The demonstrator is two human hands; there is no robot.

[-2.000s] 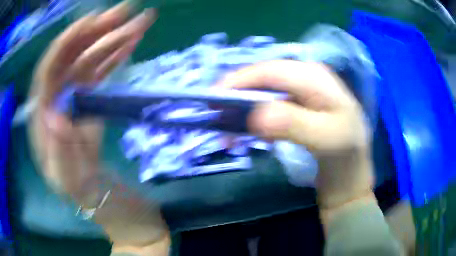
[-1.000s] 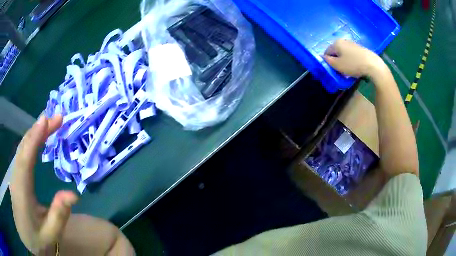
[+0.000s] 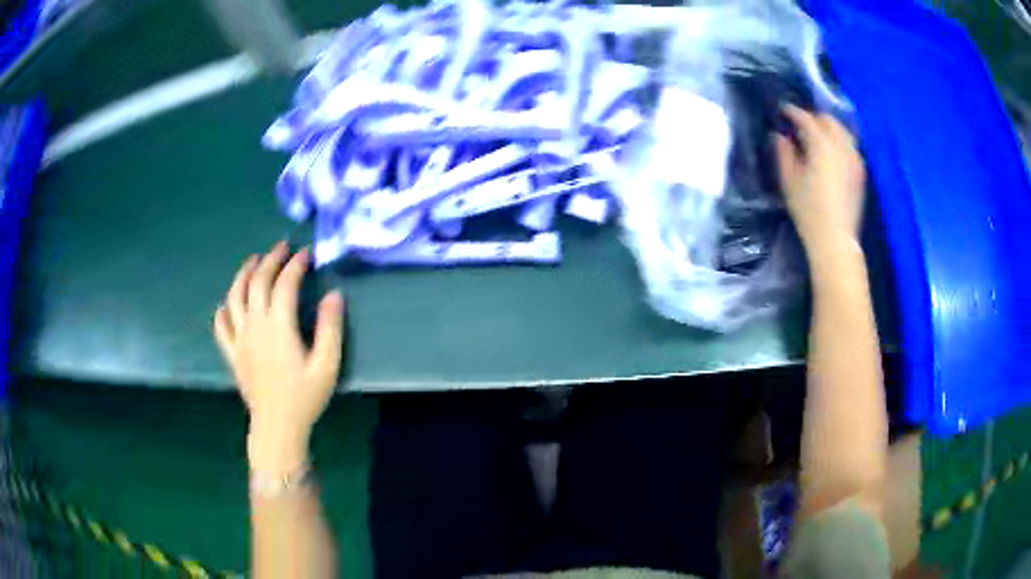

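Note:
A heap of pale lavender plastic shells [image 3: 452,136] lies on the green bench in front of me. A crinkled clear bag [image 3: 690,260] with black strips [image 3: 752,136] and a white label [image 3: 691,138] stands at the heap's right. My left hand [image 3: 278,328] is over the bench at the heap's lower left, fingers apart and holding nothing. My right hand [image 3: 823,181] is at the bag's right side by the black strips, fingers bent. Its fingertips are blurred against the dark strips, so I cannot tell if it grips one.
A blue tray [image 3: 961,226] is at the right, and part of another blue tray [image 3: 17,215] shows at the left edge. The bench's front edge [image 3: 588,378] runs across in front of my legs. A brown carton with purplish contents [image 3: 776,520] is below at the right.
My right hand has moved from the blue tray to the bag of black strips. My left hand is now at the heap's lower left. The view has turned back to face the bench.

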